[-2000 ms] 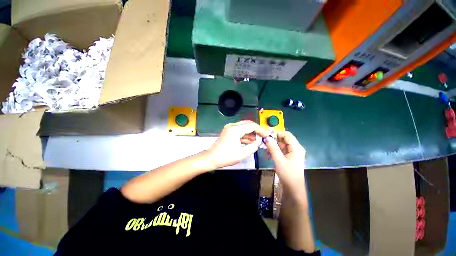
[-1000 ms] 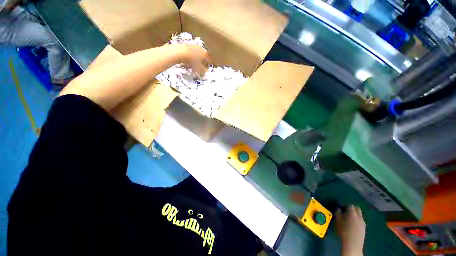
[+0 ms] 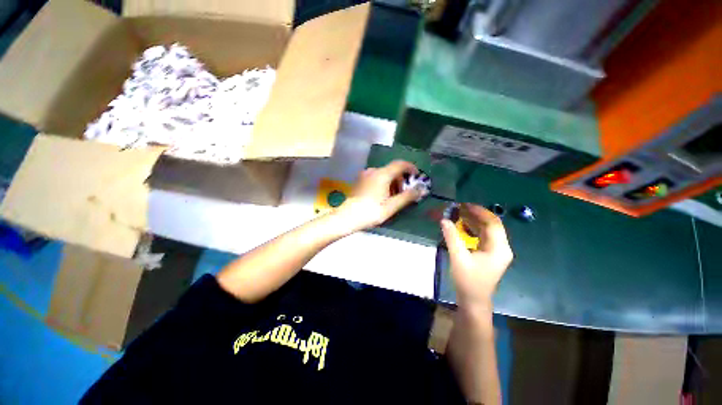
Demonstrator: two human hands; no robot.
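My left hand (image 3: 385, 192) holds a white plastic impeller (image 3: 416, 184) at the black round nest of the press fixture, its white blades showing against the dark holder. My right hand (image 3: 479, 241) pinches a small metal ring (image 3: 451, 212) between thumb and finger, over the right yellow button box (image 3: 467, 235). The left yellow button box (image 3: 325, 195) is partly behind my left hand. Whether the impeller is fully seated is hidden by my fingers.
A large open carton (image 3: 222, 172) of white parts (image 3: 186, 103) stands at the left. The green press head (image 3: 499, 130) overhangs the fixture. An orange control box (image 3: 633, 158) is at the right. Loose metal rings (image 3: 526, 213) lie on the green bench.
The view has swung back from the carton to the press. My left hand has moved out of the carton to the nest with an impeller. My right hand has moved beside the fixture with a ring.
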